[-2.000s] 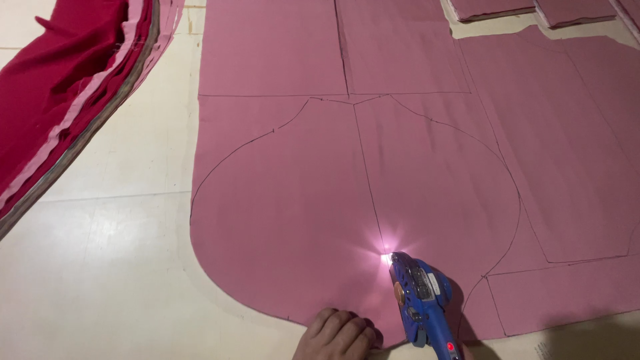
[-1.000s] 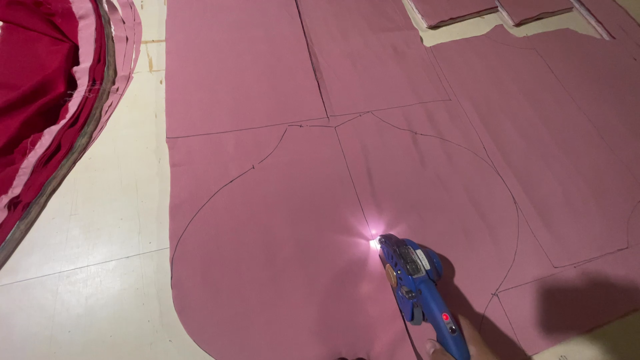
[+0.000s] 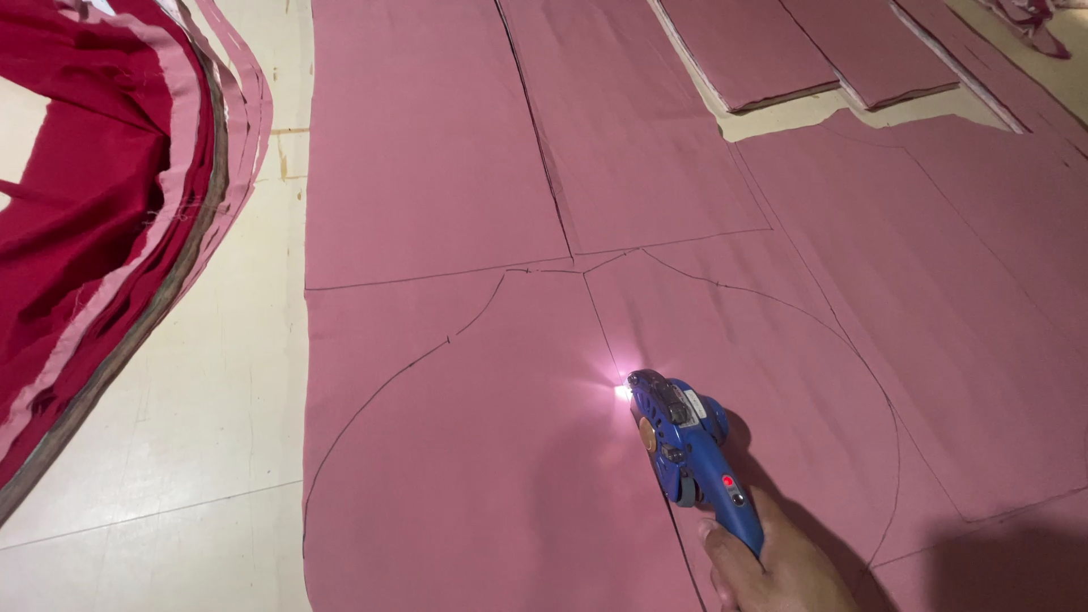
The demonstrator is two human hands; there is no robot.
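My right hand point(image 3: 778, 561) is closed around the handle of a blue electric rotary fabric cutter point(image 3: 684, 450). A bright light shines at the cutter's front end, on a straight drawn line. The cutter stands on pink fabric point(image 3: 459, 442) marked with dark curved and straight pattern lines. Behind the tool a dark slit runs down to the bottom edge of the view. Ahead of the light, the line continues up to the notched top of the drawn outline. A small red lamp glows on the handle. My left hand is out of view.
Stacked layers of dark red, pink and brown fabric point(image 3: 110, 280) lie at the left. Pale table surface point(image 3: 212, 408) shows between them and the pink fabric. Cut pink fabric stacks point(image 3: 765, 51) lie at the top right, with scraps point(image 3: 1028, 21) in the far corner.
The cutter has moved forward along the drawn line, and a dark slit now shows behind it. My left hand, at the bottom two seconds ago, has left the view. The view has shifted.
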